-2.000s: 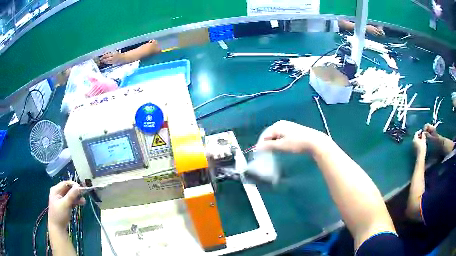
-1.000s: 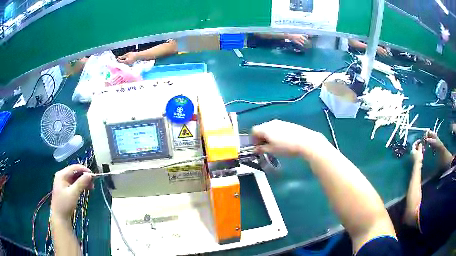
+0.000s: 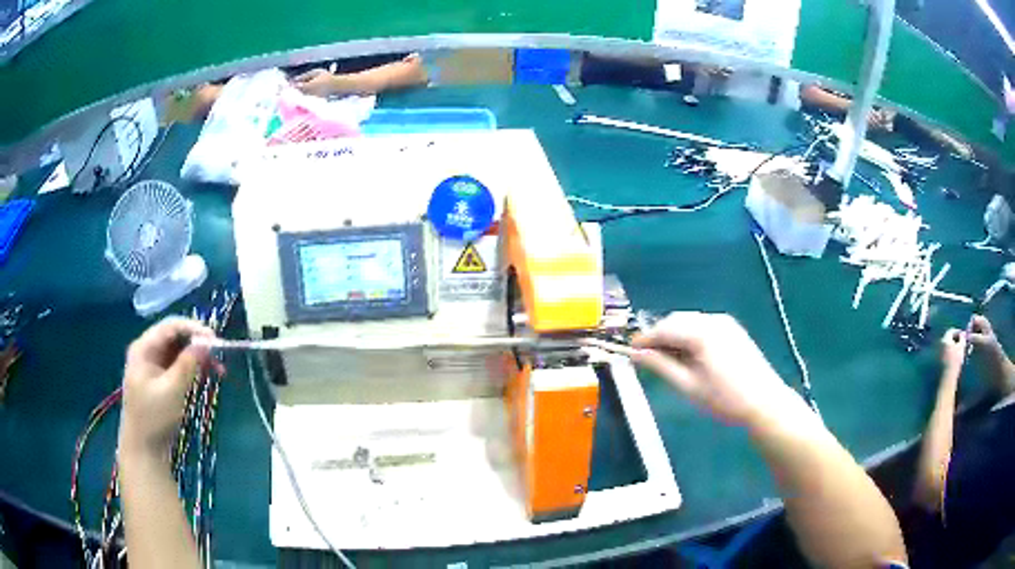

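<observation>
A pale grey-white wrapped cable [image 3: 390, 345] is stretched nearly level across the front of the cream harness taping machine [image 3: 378, 200]. It passes through the gap of the orange winding head [image 3: 557, 278]. My left hand [image 3: 165, 367] pinches the cable left of the machine; a thin pale strand hangs from near there. My right hand [image 3: 707, 361] pinches the cable's other end just right of the head. The tape roll is hard to make out behind the head. The touchscreen [image 3: 354, 272] is lit.
Multicoloured harnesses [image 3: 200, 445] lie left of the machine, near a white fan [image 3: 151, 239]. Behind are a plastic bag [image 3: 239, 122] and blue tray [image 3: 434, 120]. White sleeves [image 3: 890, 245] and an open carton [image 3: 788, 211] lie right. Another person's hands [image 3: 966, 339] are at far right.
The view has shifted, so the machine appears further right. The blurred pale roll beside the head no longer shows clearly. Both hands still hold the cable, now stretched nearly level.
</observation>
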